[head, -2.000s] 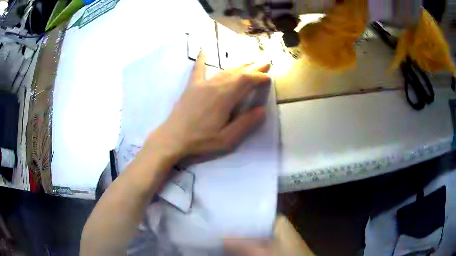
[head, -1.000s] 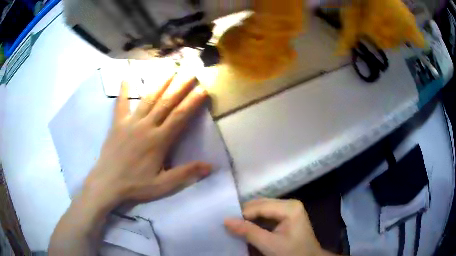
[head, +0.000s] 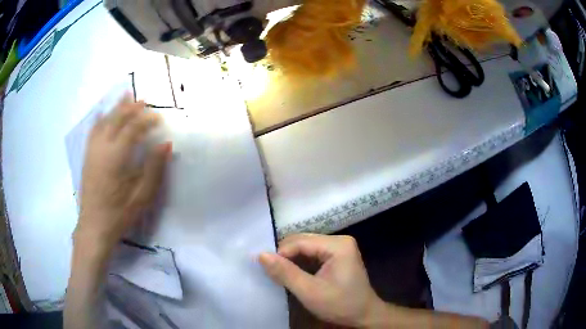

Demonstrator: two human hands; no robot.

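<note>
A pale garment panel point(head: 212, 186) lies over the front edge of the machine table, its upper end under the lit needle area of the sewing machine point(head: 212, 26). A dark line runs along its right edge. My left hand point(head: 125, 160) is blurred and rests on or just over the panel's left part, fingers spread, holding nothing that I can see. My right hand point(head: 321, 270) pinches the panel's right edge between thumb and fingers, just below the table edge. A pocket piece point(head: 151, 270) with dark edges shows below my left hand.
Orange-yellow tassels point(head: 315, 38) hang from the machine. Black scissors point(head: 455, 67) lie behind, at the right. A tape measure strip point(head: 398, 187) runs along the table's front edge. A teal box point(head: 540, 96) is at the table's right end. Another panel with a dark patch point(head: 507, 222) lies at lower right.
My left hand has slid back from the needle area, down and left over the panel. My right hand still holds the edge. The view has shifted.
</note>
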